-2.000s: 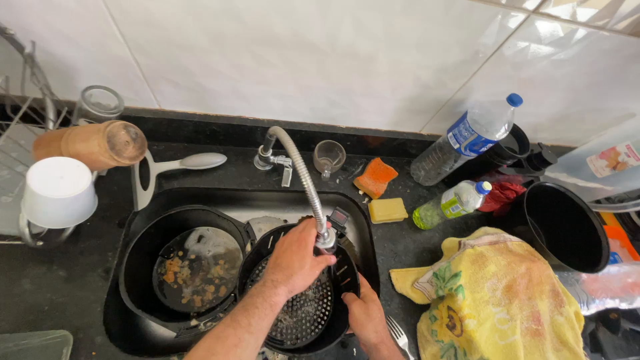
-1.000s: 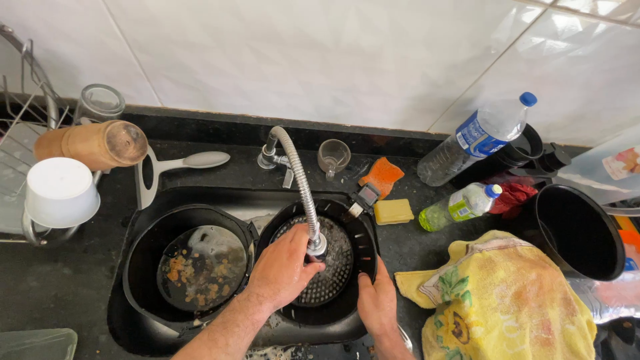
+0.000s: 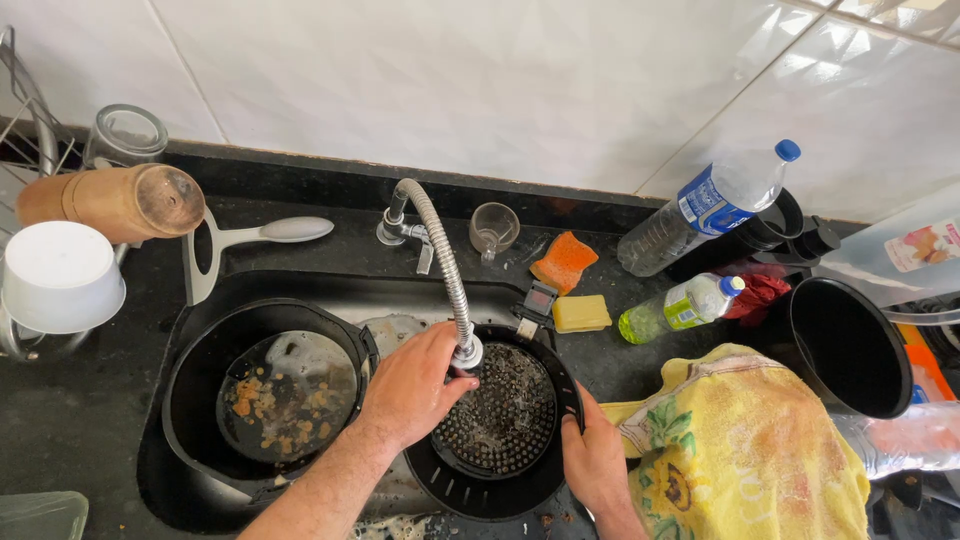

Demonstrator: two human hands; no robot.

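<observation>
My left hand (image 3: 416, 386) is closed around the head of the flexible metal faucet hose (image 3: 442, 255), tilted over a black perforated basket (image 3: 491, 499). Water covers part of the basket's holed bottom. My right hand (image 3: 598, 457) grips the basket's right rim, thumb on the wall. On the basket's far rim sits a dark latch piece (image 3: 538, 300). Left of it in the sink (image 3: 247, 281) stands a black round pot (image 3: 176, 405) holding cloudy water and brown food bits.
A yellow soap bar (image 3: 582, 313), an orange sponge (image 3: 564, 262), a glass mug (image 3: 494, 229) and plastic bottles (image 3: 679, 309) stand behind and right. A yellow towel (image 3: 750, 450) lies at right. At left are a white-handled utensil (image 3: 277, 230), a wooden container (image 3: 112, 201) and a white cup (image 3: 64, 277).
The basket has turned: its latch piece has moved from near the faucet head to the far right rim, beside the soap. Both hands remain on the faucet head and the basket.
</observation>
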